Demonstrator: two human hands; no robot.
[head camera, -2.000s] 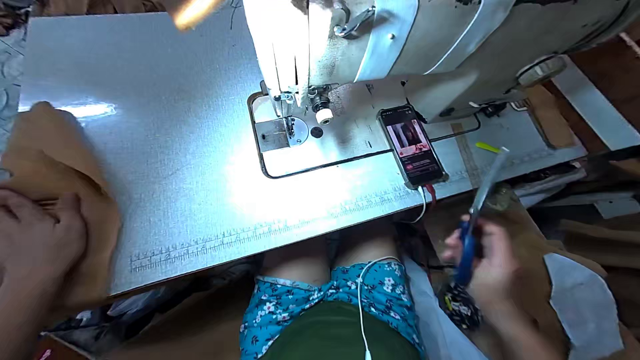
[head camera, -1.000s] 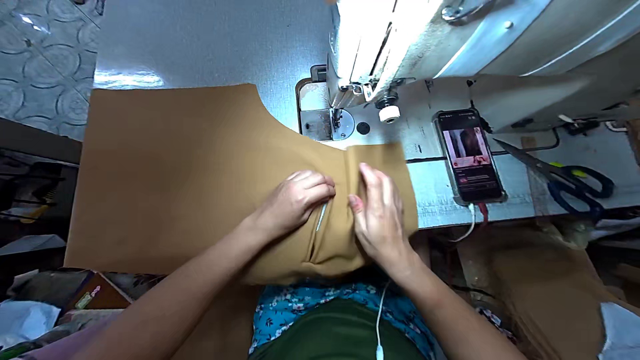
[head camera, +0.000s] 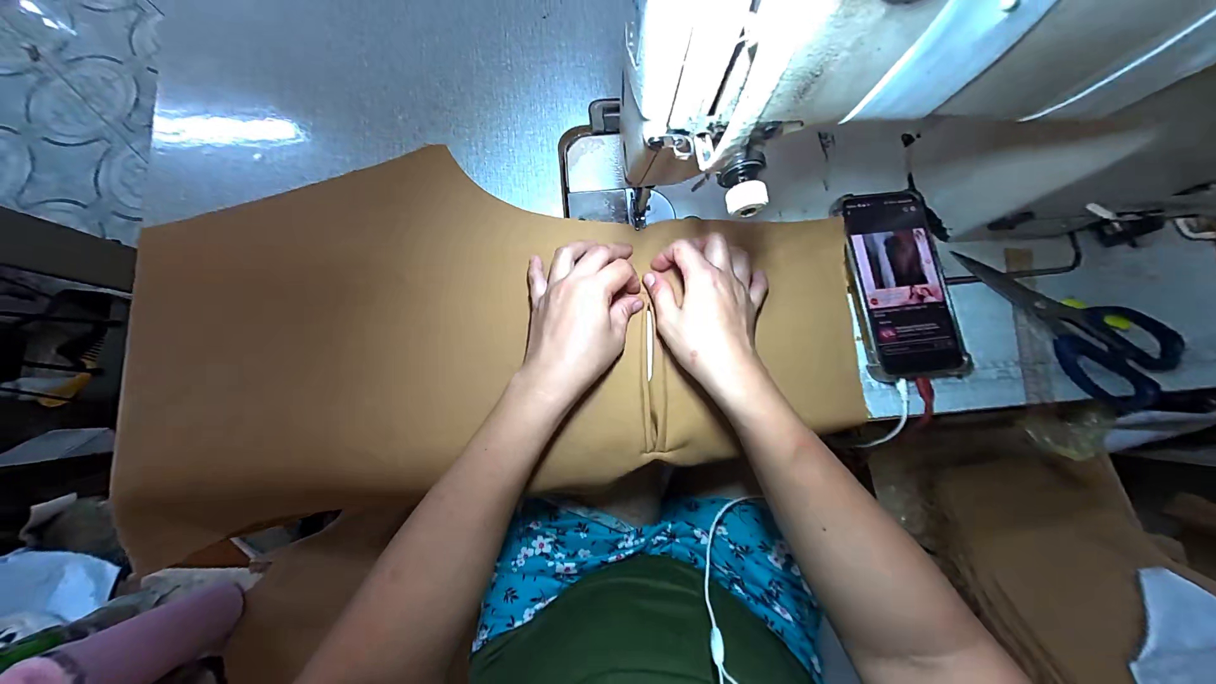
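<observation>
A large tan fabric piece (head camera: 361, 323) lies across the sewing machine table, its curved upper edge near the presser foot (head camera: 640, 207). A narrow slit with folded edges (head camera: 652, 380) runs down the cloth toward my lap. My left hand (head camera: 581, 313) rests on the fabric left of this slit, its thumb and forefinger pinching the folded edge. To the right of it, my right hand (head camera: 705, 309) pinches the other edge, fingers curled. Both hands are almost touching, just below the presser foot. The exact fold under the fingertips is hidden.
The sewing machine head (head camera: 712, 76) stands above the hands. At the fabric's right edge lies a smartphone (head camera: 902, 285) with cables plugged in. Blue-handled scissors (head camera: 1073, 323) rest beyond it. More tan cloth (head camera: 1035, 551) lies at lower right, and a pink roll (head camera: 152, 632) at lower left.
The scissors, in my right hand two seconds ago, lie on the table. The fabric has been spread across the table and moved up to the presser foot, with both hands on it.
</observation>
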